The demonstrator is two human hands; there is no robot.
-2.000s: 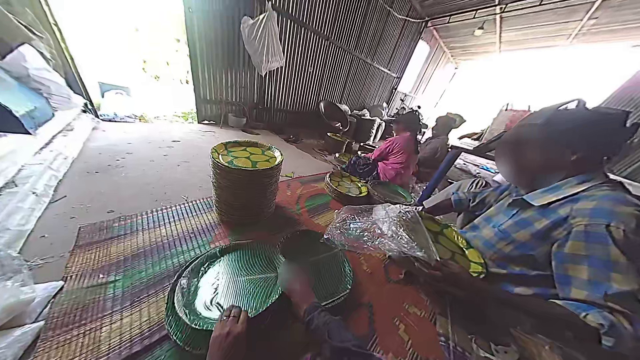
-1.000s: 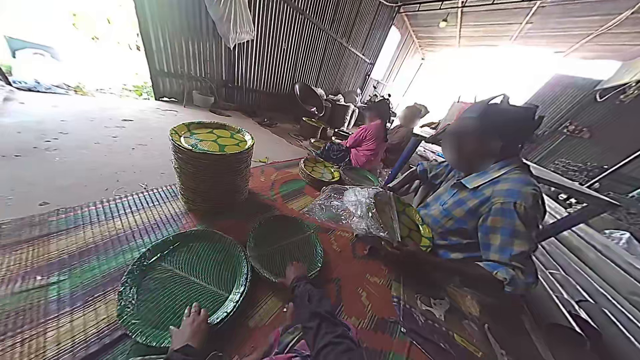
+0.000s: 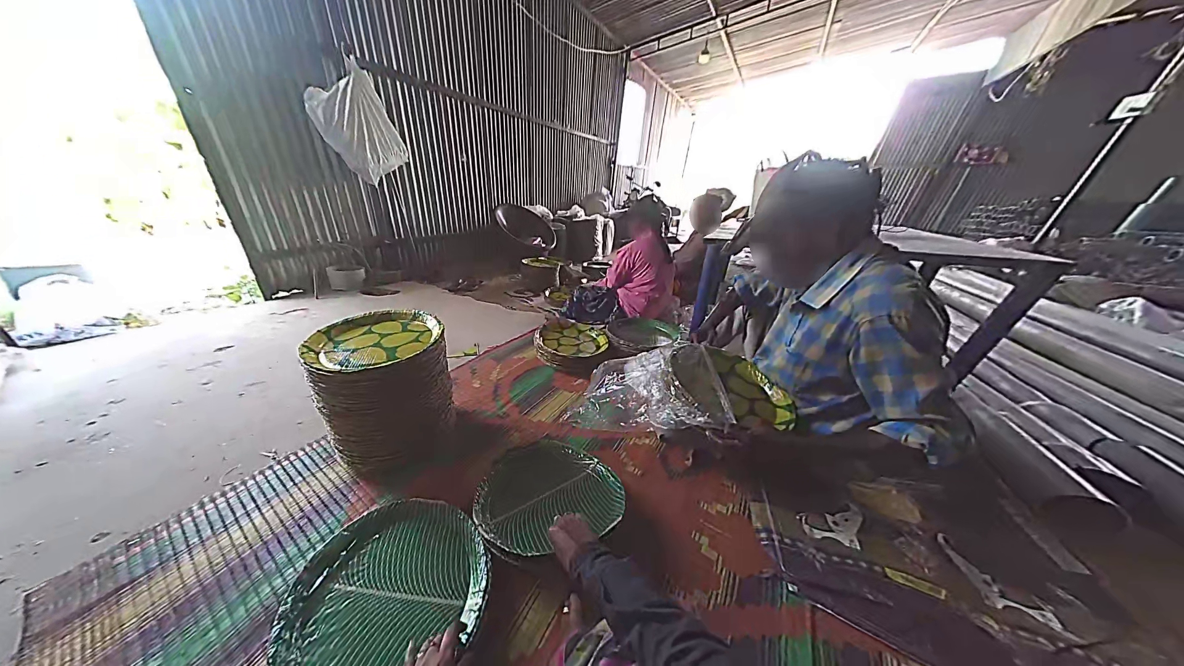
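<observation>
Two piles of green leaf-patterned plates lie in front of me on the woven mat. My left hand (image 3: 438,647) rests at the lower right rim of the larger green plate pile (image 3: 384,578); whether its fingers grip the rim is unclear. My right hand (image 3: 572,538) touches the lower right edge of the smaller green plate pile (image 3: 548,495); its fingertips are blurred. Just beyond them stands a tall stack of yellow-and-green plates (image 3: 377,398).
A co-worker in a checked shirt (image 3: 860,342) sits at the right, holding yellow-and-green plates (image 3: 740,388) with a clear plastic bag (image 3: 647,384). Further plate stacks (image 3: 572,344) stand beyond. Metal pipes (image 3: 1045,444) lie at the right.
My right hand stays by the smaller green pile. My left hand is now at the larger pile's lower right rim, nearer the frame's bottom edge. The view has shifted.
</observation>
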